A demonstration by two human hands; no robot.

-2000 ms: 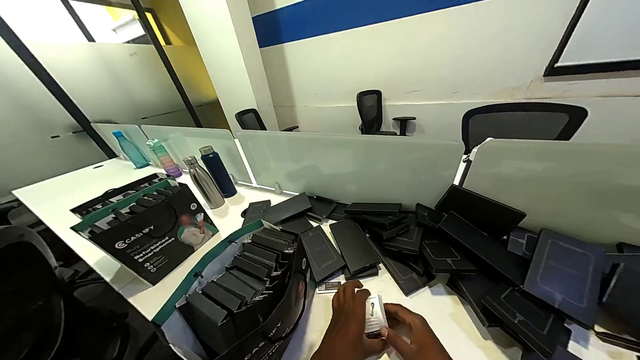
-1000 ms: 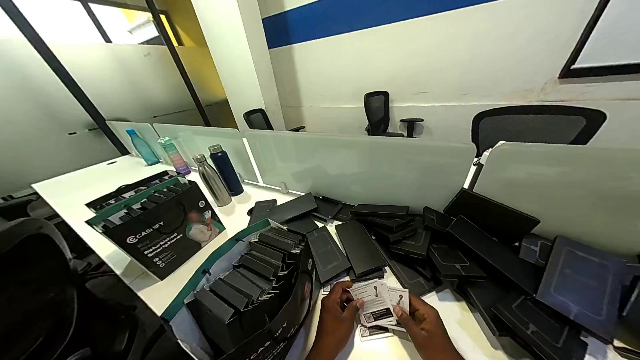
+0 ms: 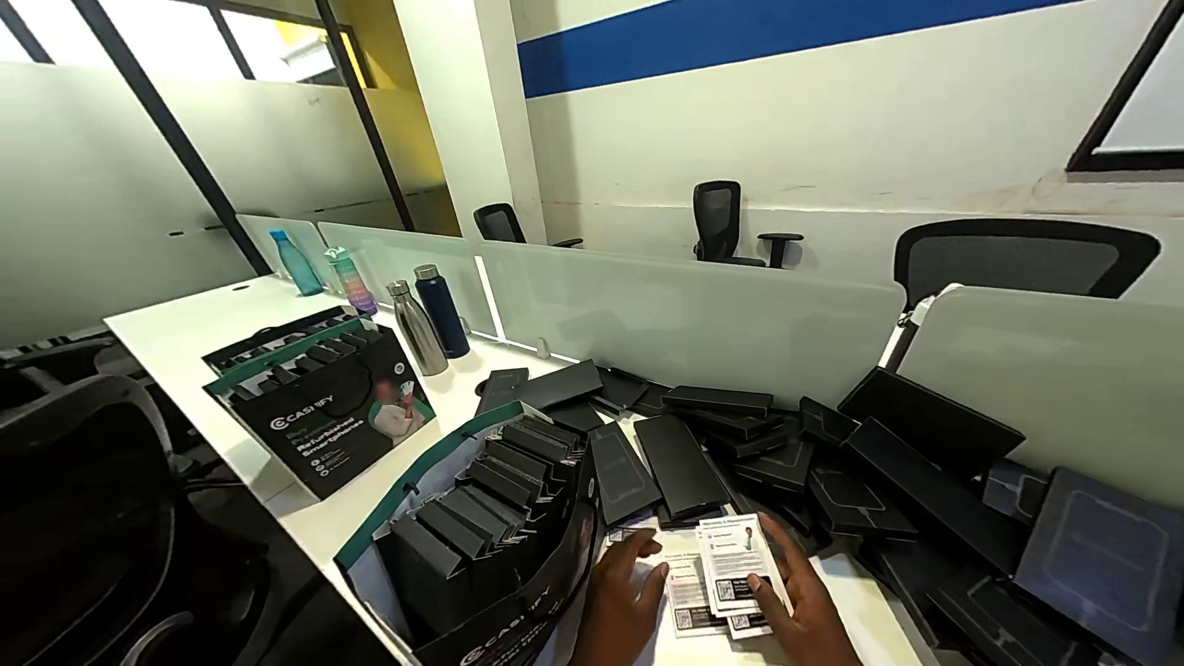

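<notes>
My right hand [image 3: 803, 592] grips a small stack of printed paper cards [image 3: 737, 562], its thumb on the front. Other printed cards [image 3: 686, 592] lie on the white desk just under and left of that stack. My left hand [image 3: 622, 592] holds nothing; its fingers are apart and curved beside the cards. Left of it stands a black paper bag with a green inside edge [image 3: 421, 462], packed with rows of dark flat boxes [image 3: 481, 499]. Two flat black boxes [image 3: 680, 467] lie just beyond my hands, partly over the cards' area.
Black boxes [image 3: 856, 499] pile up on the right against a frosted partition [image 3: 684, 305]. Other filled bags [image 3: 342, 416] stand on the left, with a steel bottle [image 3: 418, 328], a dark blue bottle [image 3: 441, 312] and two coloured bottles behind. Office chairs [image 3: 1027, 254] stand beyond the partition.
A second ago both hands held the cards; now my left hand is off them and has moved slightly left. The stack is in my right hand, with other cards on the desk.
</notes>
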